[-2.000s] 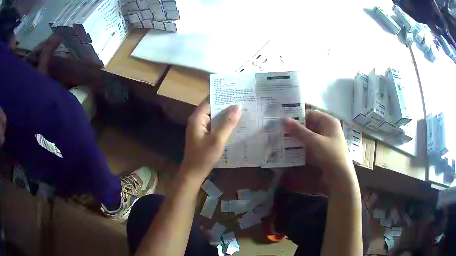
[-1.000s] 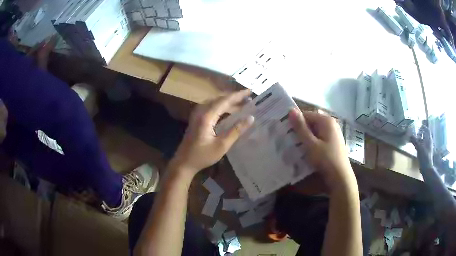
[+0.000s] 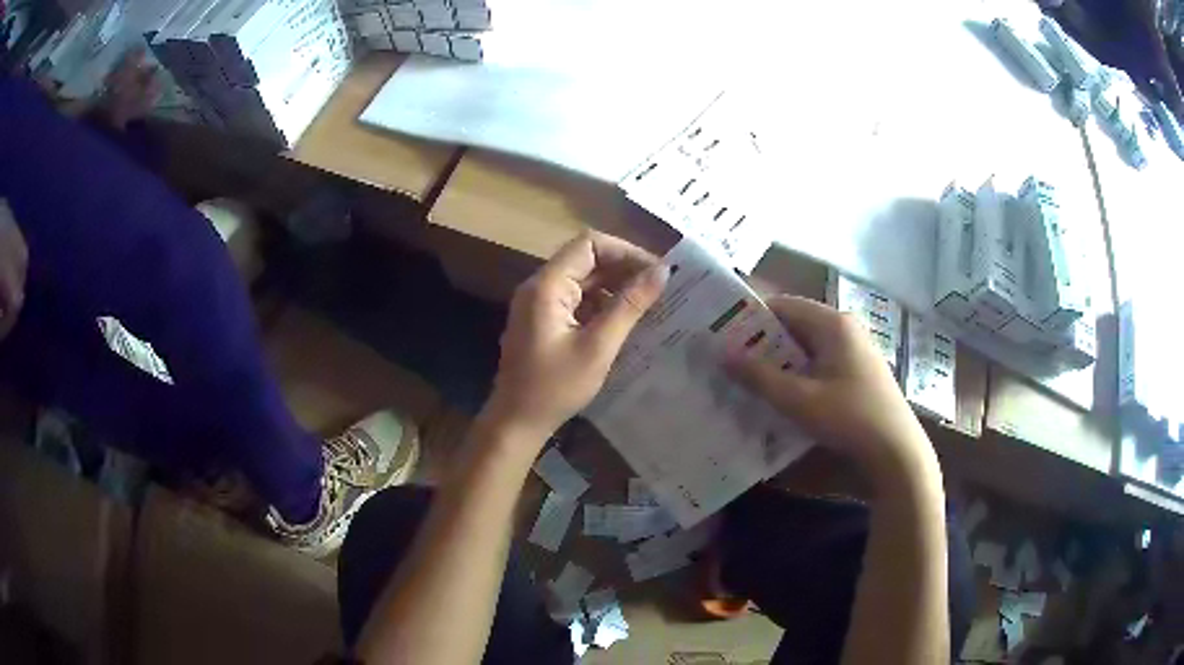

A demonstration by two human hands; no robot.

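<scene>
A printed white leaflet [image 3: 701, 403] with dark bars is held tilted between my two hands, in front of the table edge. My left hand [image 3: 578, 338] pinches its upper left edge with thumb and bent fingers. My right hand [image 3: 825, 377] grips its right side, thumb on the face and fingers mostly behind. A pile of unfolded leaflets [image 3: 708, 169] with short black bars lies at the table edge just beyond. Folded leaflets [image 3: 931, 368] stand at the table edge to the right of my right hand.
Small cartons [image 3: 997, 260] stand grouped at right. A carton stack [image 3: 292, 59] is at upper left. The white table covering [image 3: 506, 111] lies over brown boxes [image 3: 513, 201]. A person in purple [image 3: 143, 273] sits at left, with a shoe below. Paper scraps [image 3: 636, 526] lie on the floor.
The leaflet was upright and facing me; it has turned to a tilt. My left hand has shifted to its upper left edge. Another person's hand that showed at right a second ago is gone.
</scene>
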